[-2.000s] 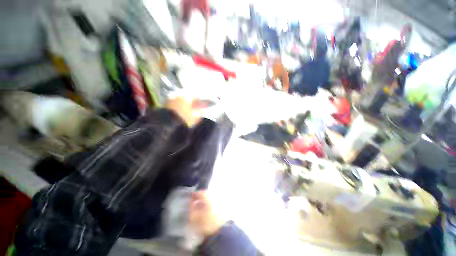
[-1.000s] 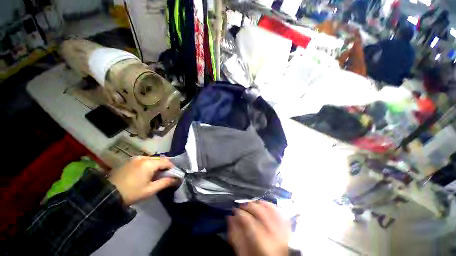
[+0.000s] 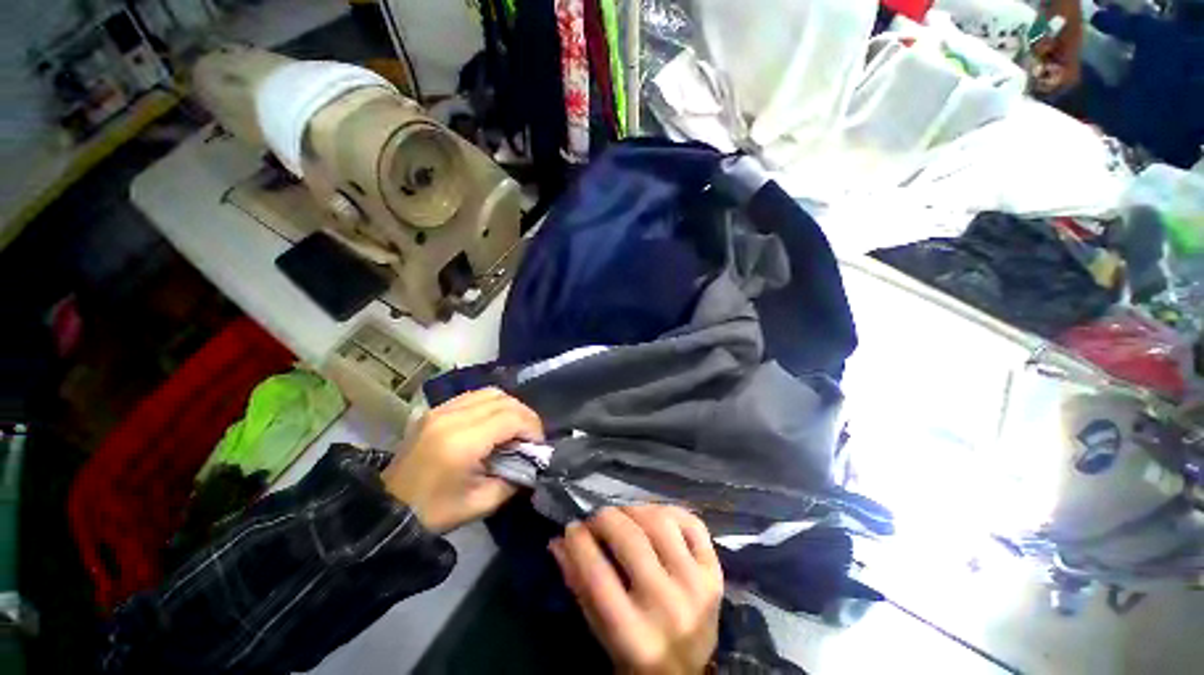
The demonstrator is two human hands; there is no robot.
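The navy garment (image 3: 594, 270) with grey lining (image 3: 660, 389) lies bunched on the white table in front of me. My left hand (image 3: 465, 459) pinches the garment's edge at a pale strip (image 3: 522, 459). My right hand (image 3: 644, 580) holds the same edge just to the right, its fingertips on the grey and white seam. A white strip (image 3: 779, 533) shows along the edge, right of my right hand. My fingertips are partly hidden in the folds.
A second sewing machine (image 3: 423, 178) stands at the left. A sewing machine head (image 3: 1122, 475) is at the right under strong glare. A red crate (image 3: 119, 462) with green cloth (image 3: 271, 429) is at lower left. Dark pieces (image 3: 1003, 270) and plastic bags lie behind.
My right hand has moved closer to my left hand and now grips the garment edge. The view has shifted, and the grey lining is folded over differently, covering the white patch seen before.
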